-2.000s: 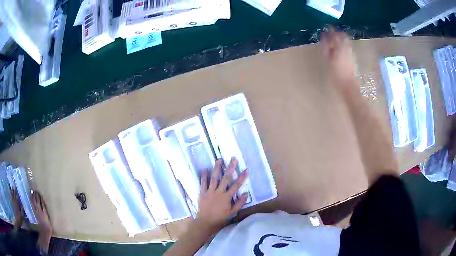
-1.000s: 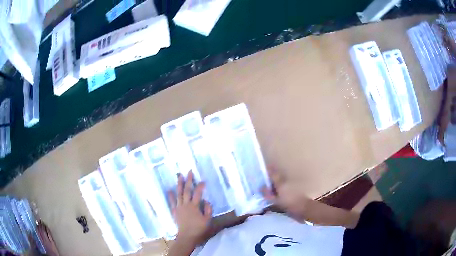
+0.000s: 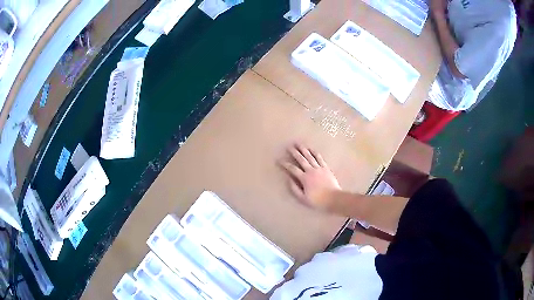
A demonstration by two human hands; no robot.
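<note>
Several long white translucent blister trays [image 3: 237, 240] lie in an overlapping row on the brown cardboard-covered bench [image 3: 234, 155] at the lower middle. The lower ones are cut off by the picture's edge. Square pockets show at their upper-left ends. My right hand [image 3: 310, 173] is over the bench, up and to the right of the trays and apart from them. Its fingers are spread and it holds nothing. My left hand is out of the picture.
Two more filled trays [image 3: 342, 73] lie further along the bench. A seated person in a pale shirt [image 3: 483, 44] is at upper right, above a red stool [image 3: 433, 120]. Printed white boxes [image 3: 122, 111] lie on the dark green belt [image 3: 175, 76] to the left.
The view has turned right, so the tray row now sits at the lower edge. My right hand has moved off the trays' end onto the bench beyond. My left hand has left the picture.
</note>
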